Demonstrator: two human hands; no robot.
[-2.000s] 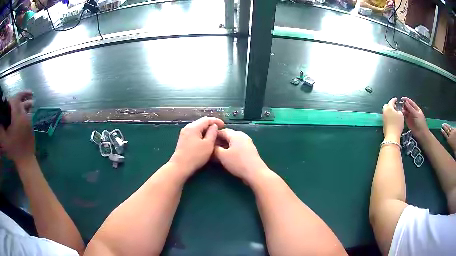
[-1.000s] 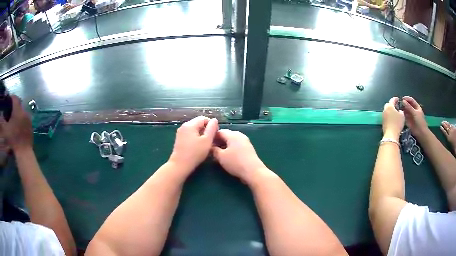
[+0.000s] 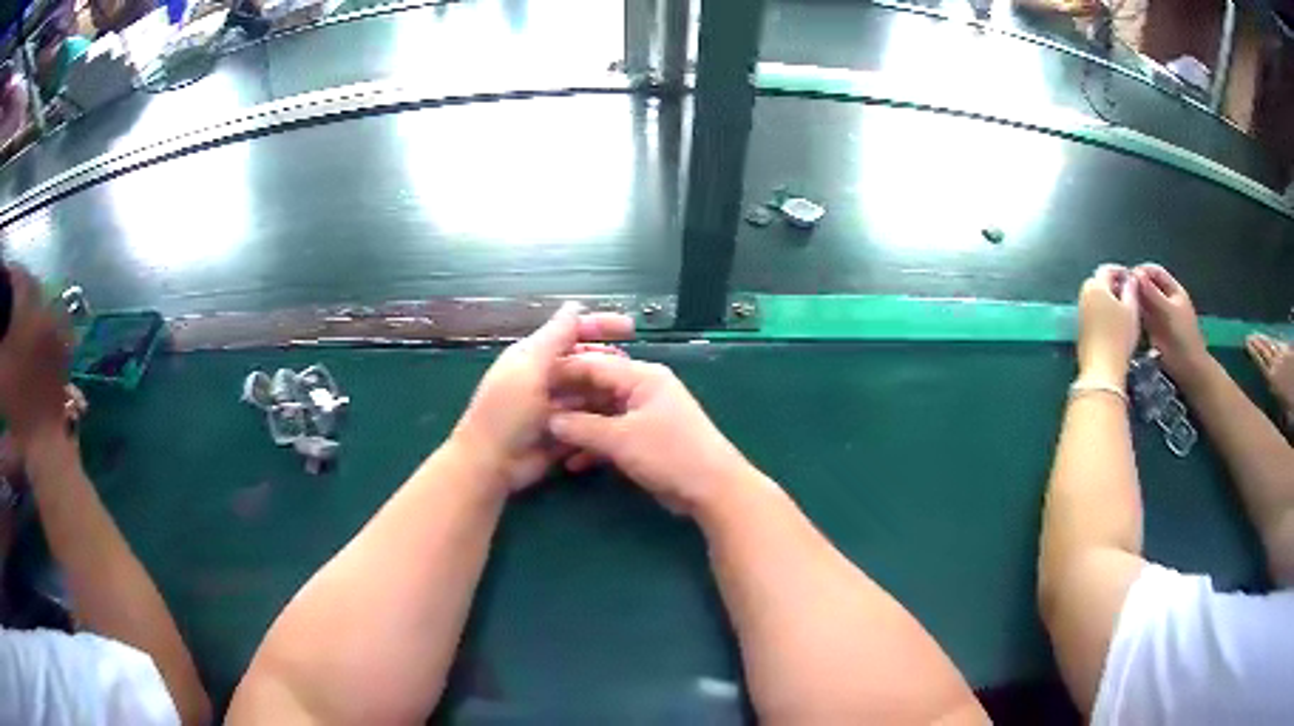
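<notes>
My left hand point(image 3: 514, 404) and my right hand point(image 3: 639, 421) are together over the dark green bench point(image 3: 610, 596), just in front of the worn brown strip. The right fingers reach into the left palm and overlap it. Anything between the fingers is hidden, so I cannot tell whether either hand holds a part. A small pile of silver-white square cases point(image 3: 294, 409) lies on the bench to the left of my hands.
The conveyor belt point(image 3: 341, 234) runs beyond the bench, with small parts point(image 3: 800, 211) on it. A green post point(image 3: 712, 185) stands at its edge. A green tray point(image 3: 117, 349) is far left. Neighbours' hands point(image 3: 1124, 315) work at right, beside more cases point(image 3: 1167, 414), and at left.
My hands have shifted from fingertips meeting to right fingers over the left palm, with left fingers extended. The parts on the belt have moved left. The left neighbour's hand has moved.
</notes>
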